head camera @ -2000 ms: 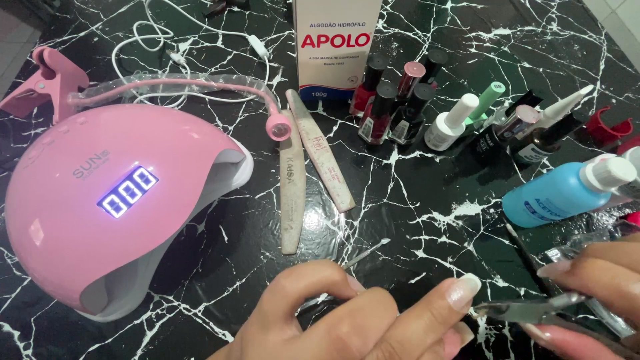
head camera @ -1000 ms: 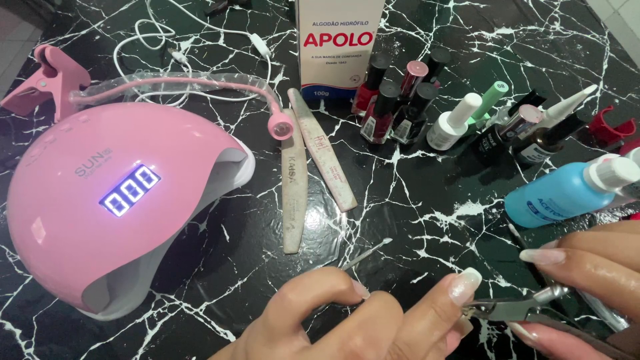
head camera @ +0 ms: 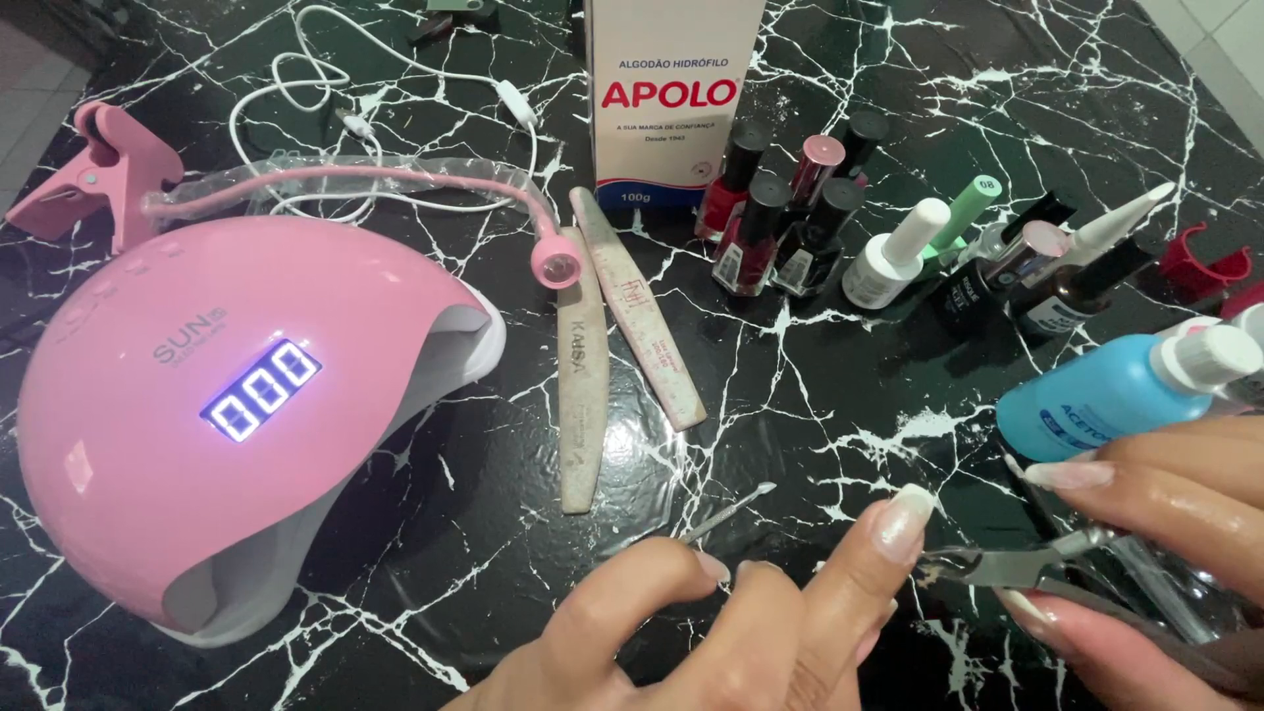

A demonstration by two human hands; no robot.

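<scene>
My left hand (head camera: pixel 731 632) is at the bottom middle, palm down, with one finger stretched toward the tool and the others curled. No tool shows in it; part of the hand is cut off by the lower edge. My right hand (head camera: pixel 1165 533), at the lower right, grips metal cuticle nippers (head camera: pixel 1017 565). Their jaws are beside the fingertip of my left hand's stretched finger; whether they touch it I cannot tell. A thin metal cuticle pusher (head camera: pixel 726 512) lies partly behind my left hand. A blue acetone bottle (head camera: pixel 1096 395) is just beyond my right hand.
A pink nail lamp (head camera: pixel 247 385) fills the left, with a clip-on gooseneck light (head camera: pixel 346 178) and white cable (head camera: pixel 286 89) behind it. Two nail files (head camera: pixel 583 395) lie centrally. Behind stand a cotton box (head camera: pixel 671 148) and several polish bottles (head camera: pixel 755 237). A red plastic piece (head camera: pixel 1203 265) is far right.
The nippers and my right hand have shifted slightly at my left fingertip, and the right-hand fingers have changed position on the handles. My left hand stays in nearly the same place.
</scene>
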